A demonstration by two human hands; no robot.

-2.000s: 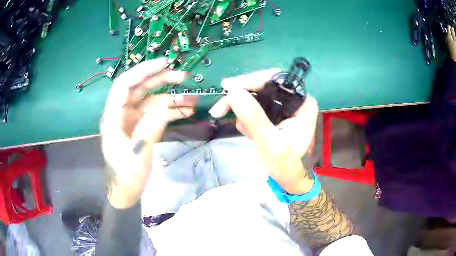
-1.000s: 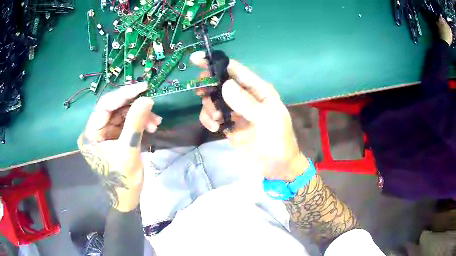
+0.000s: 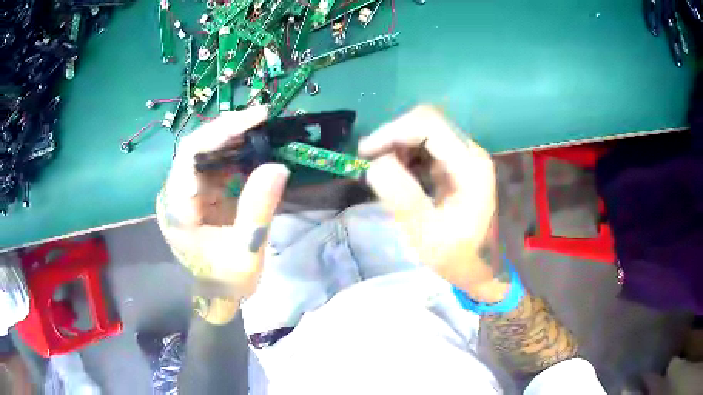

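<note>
My left hand (image 3: 223, 193) holds a black plastic housing (image 3: 327, 127) between thumb and fingers, over the bench's front edge. A narrow green circuit board (image 3: 320, 158) lies at a slant between my hands, its left end at the housing near my left thumb. My right hand (image 3: 435, 193) grips the board's right end with thumb and fingers. Both hands are somewhat blurred, and how far the board sits in the housing I cannot tell. A pile of green boards with red wires (image 3: 231, 46) lies on the bench behind my left hand.
A large heap of black housings (image 3: 27, 100) is at the far left of the green bench (image 3: 493, 77). More black parts (image 3: 669, 27) lie at the far right. Red stools (image 3: 65, 297) stand below on both sides. A person in dark clothing (image 3: 655, 224) is at the right.
The black housing has passed from my right hand to my left. My right hand now grips the board's right end. The board has tilted, its right end lower.
</note>
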